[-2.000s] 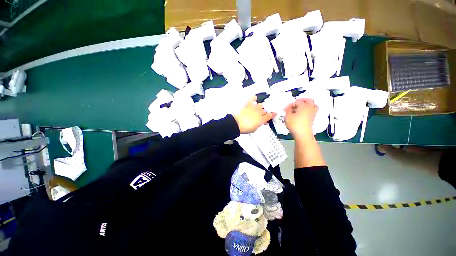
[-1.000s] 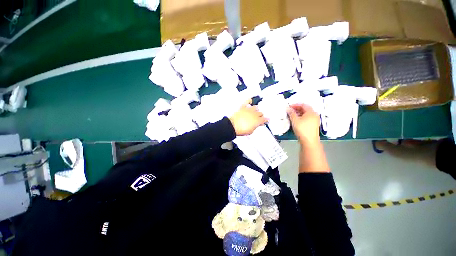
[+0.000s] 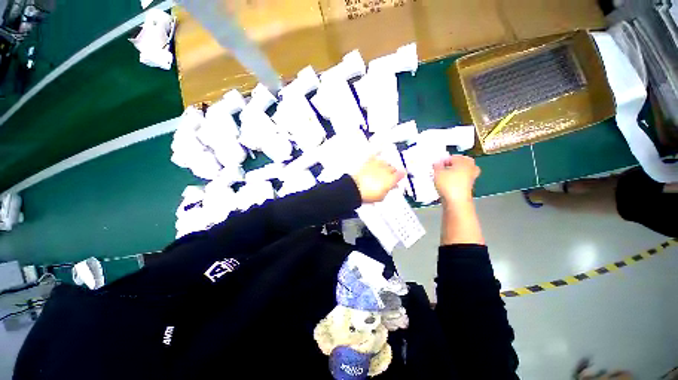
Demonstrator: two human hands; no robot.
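Observation:
White rounded camera units with projecting arms (image 3: 383, 96) stand in two rows on the green bench. My left hand (image 3: 378, 179) is at the front row and holds a white label sheet with fine print (image 3: 401, 223), which hangs below it near my chest. My right hand (image 3: 455, 177) is at the rightmost front-row unit (image 3: 425, 165), with thumb and fingertips together near its surface. Whether a label is between those fingertips is too small and overexposed to tell.
An open brown carton (image 3: 546, 137) with a grey ribbed stack and a yellow stick (image 3: 499, 126) is at the right. A flattened carton (image 3: 438, 26) lies behind the rows. A white unit (image 3: 155, 38) sits at the back left. A person's dark sleeve (image 3: 648, 210) shows at the right edge.
The view has turned and shifted right, so the rows appear slanted and further left. My right hand has moved from a middle front-row unit to the rightmost one. My left hand still holds the sheet.

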